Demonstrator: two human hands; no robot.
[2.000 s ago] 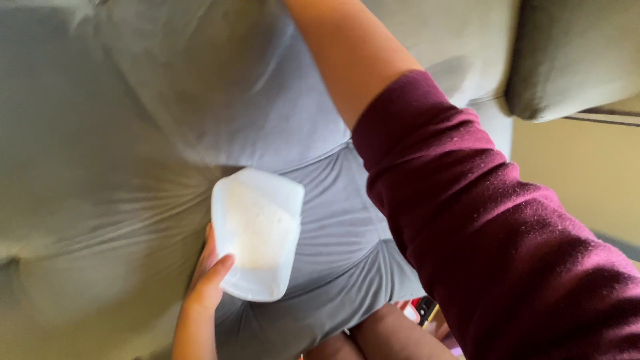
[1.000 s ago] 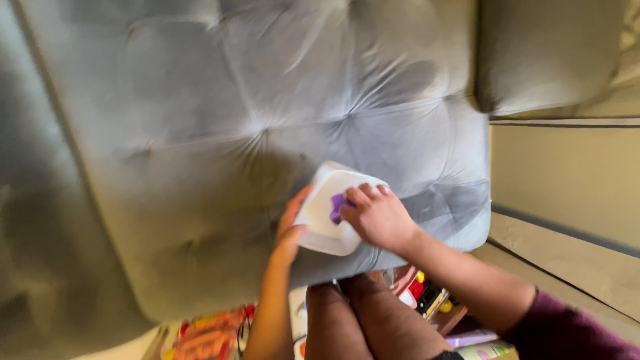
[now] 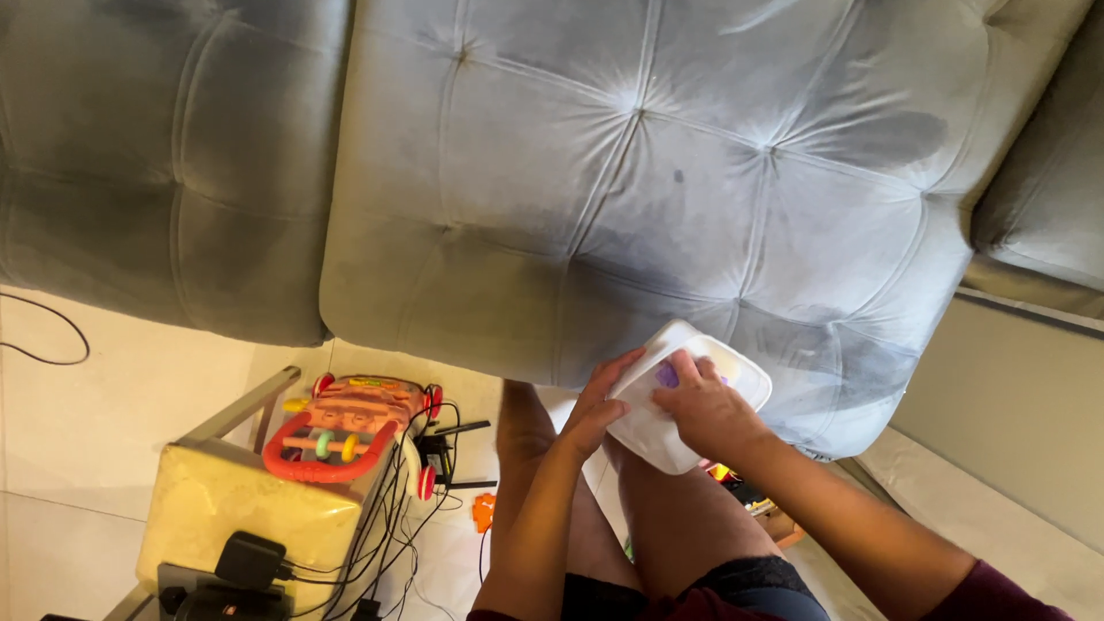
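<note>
A white plastic tub [image 3: 655, 431] is tilted above my lap, at the front edge of a grey tufted sofa seat [image 3: 690, 207]. My left hand [image 3: 598, 404] grips its left side. My right hand [image 3: 703, 405] reaches inside, its fingers on a purple object [image 3: 668, 374], perhaps a cloth or sponge, mostly hidden by them. Light-coloured contents show faintly in the tub. The seat bears darker patches and a small dark spot.
At the lower left a red and orange toy walker [image 3: 354, 423] stands by a yellowish stool [image 3: 250, 492] with black devices and tangled cables. An orange piece [image 3: 483, 512] lies on the tiled floor. A sofa arm [image 3: 1048, 172] is at the right.
My right arm, stretched across the sofa two seconds ago, has drawn back, and its hand is in the tub with the purple object. The view has shifted, showing more floor.
</note>
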